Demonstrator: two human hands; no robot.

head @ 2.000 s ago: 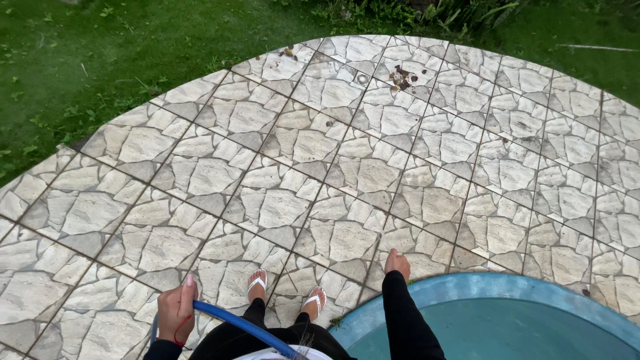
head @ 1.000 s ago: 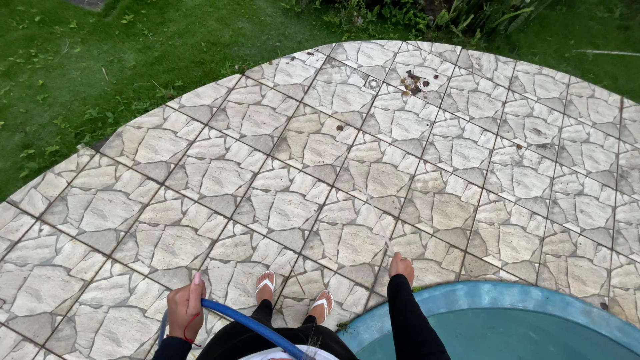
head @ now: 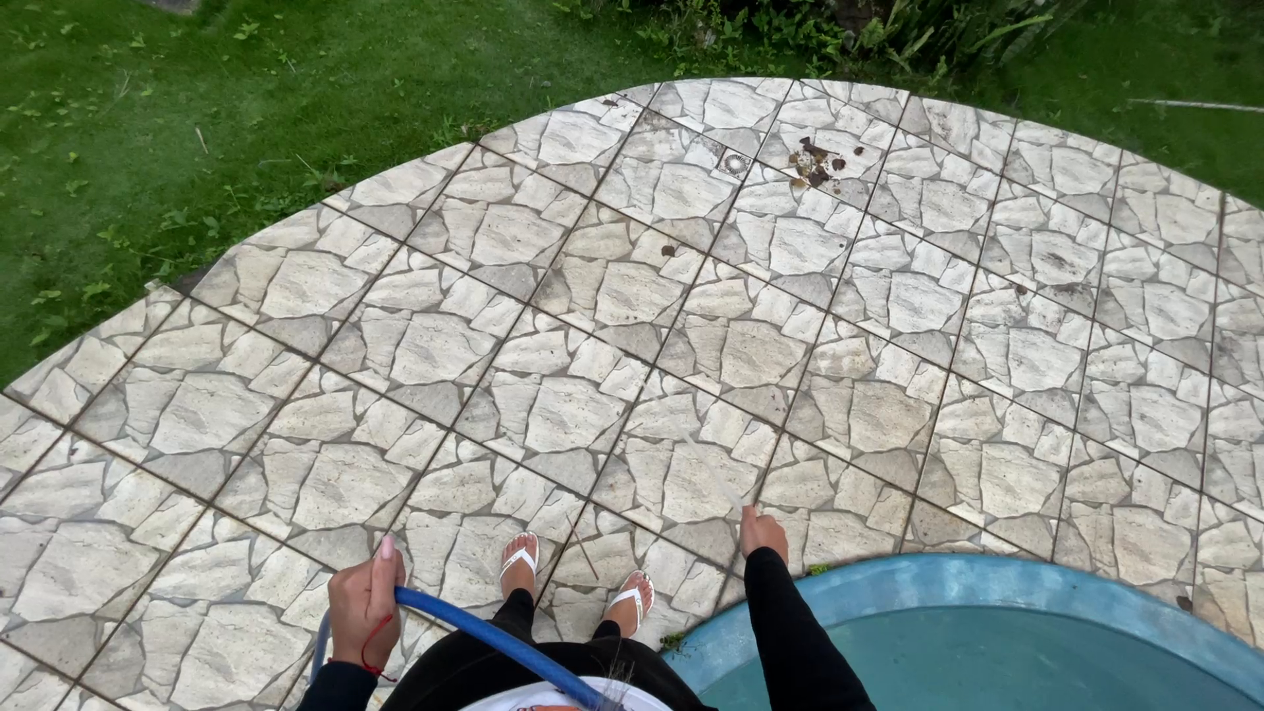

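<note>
My left hand (head: 365, 602), with a red string at the wrist, is closed around a blue hose (head: 494, 642) at the lower left. From there the hose curves right across my body to the bottom edge. My right hand (head: 762, 533) is out over the stone-patterned tiles (head: 573, 400), its fingers curled near the pool rim. A faint pale streak, possibly water, runs up and left from its fingers; what that hand holds is not clear. My feet in white flip-flops (head: 520, 558) stand on the tiles between the hands.
A pool with a blue rim (head: 938, 583) curves along the lower right. Dead leaves (head: 815, 163) lie near a small round drain (head: 734, 163) toward the far edge. Grass (head: 326, 89) and leafy plants (head: 889, 35) border the paving.
</note>
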